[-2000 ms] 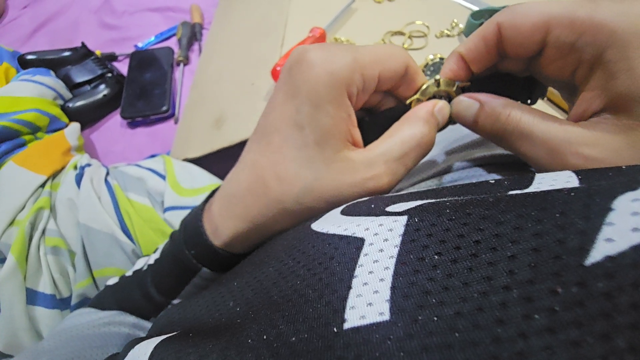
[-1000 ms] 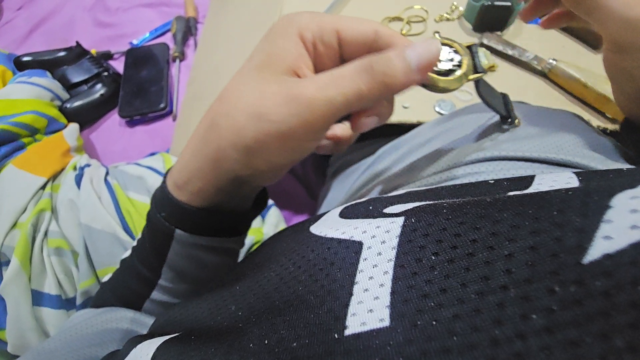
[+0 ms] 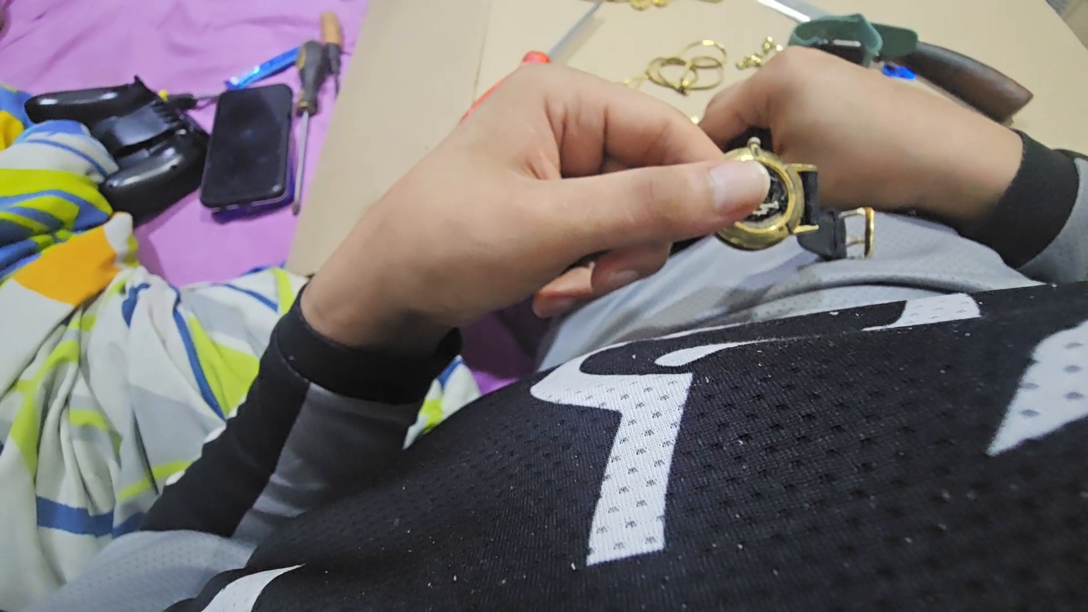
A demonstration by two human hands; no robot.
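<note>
Between thumb and fingers my left hand (image 3: 527,187) grips a gold-coloured wristwatch (image 3: 786,223), its case tilted and dark inside, the thumb covering part of it. A short black watch strap (image 3: 823,236) with a gold buckle hangs from the case's right side. My right hand (image 3: 858,140) is just behind the watch, above my lap, its fingertips hidden behind the watch and left fingers; whether they hold anything cannot be told.
On the board lie gold-coloured rings (image 3: 688,72), a red-handled screwdriver (image 3: 535,58), a green strap-like item (image 3: 854,36) and a dark wooden handle (image 3: 973,83). At left, on purple cloth, are a black game controller (image 3: 127,144), a smartphone (image 3: 248,146) and a screwdriver (image 3: 308,93).
Two seconds ago both hands were together at the watch. One second ago my right hand was at the upper right by the green item; now it is back behind the watch. My left hand still holds the watch.
</note>
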